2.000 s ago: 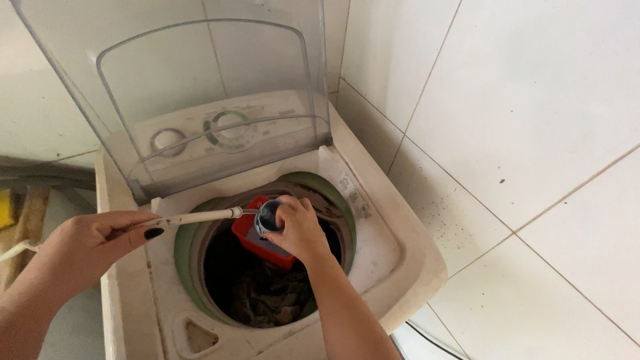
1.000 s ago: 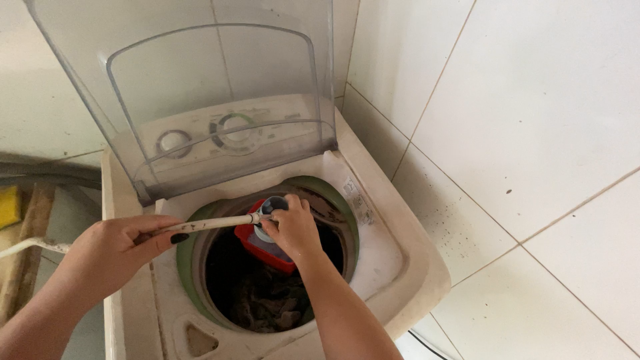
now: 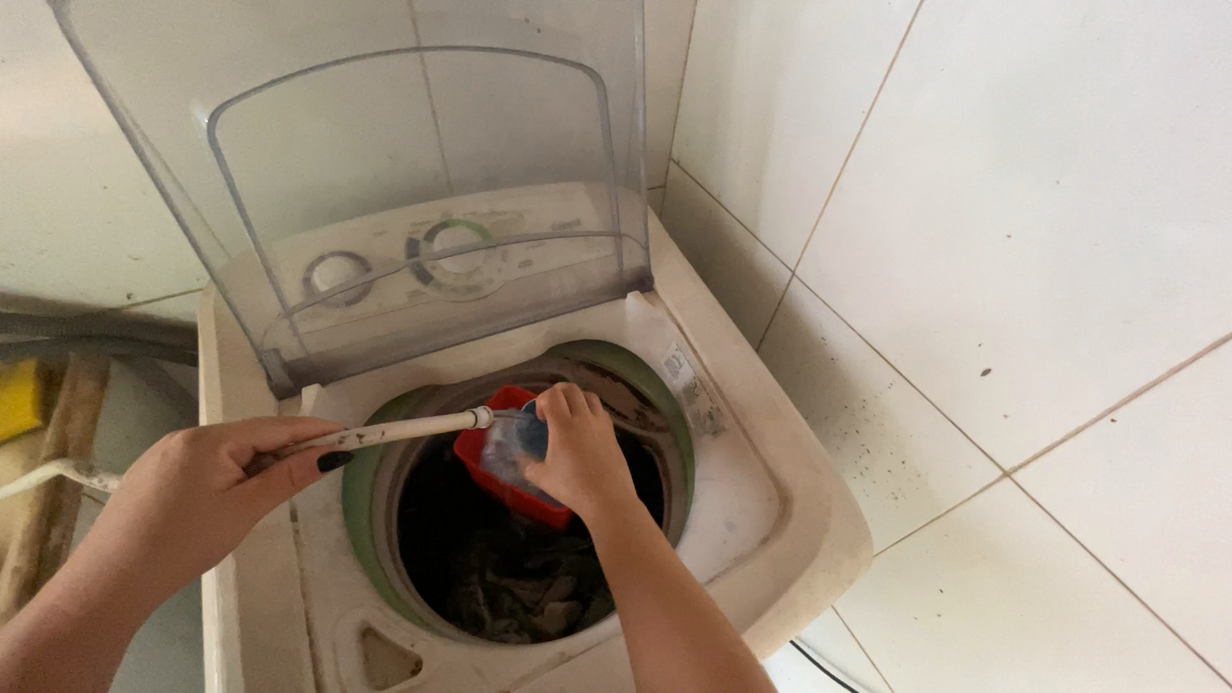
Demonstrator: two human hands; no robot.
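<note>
My left hand (image 3: 207, 496) grips a stained white plastic pipe (image 3: 404, 430) near its middle. A thin stream of water seems to run from the pipe's end toward a small blue cup (image 3: 532, 433), which my right hand (image 3: 582, 457) holds by its rim. Beneath the cup a red plastic container (image 3: 476, 450) with whitish, cloudy contents sits in the open drum of a top-loading washing machine (image 3: 731, 510). Dark wet clothes (image 3: 525, 587) lie at the drum's bottom. What holds the red container up is hidden.
The machine's clear lid (image 3: 414, 144) stands raised behind the drum, before the knobs (image 3: 452, 255). Tiled walls (image 3: 1059, 241) rise behind and to the right. At left are grey hoses (image 3: 96, 332), a wooden board (image 3: 72, 462) and something yellow (image 3: 19, 399).
The blue cup is now tipped over the red container, and the whitish contents show more plainly. My left hand still holds the pipe.
</note>
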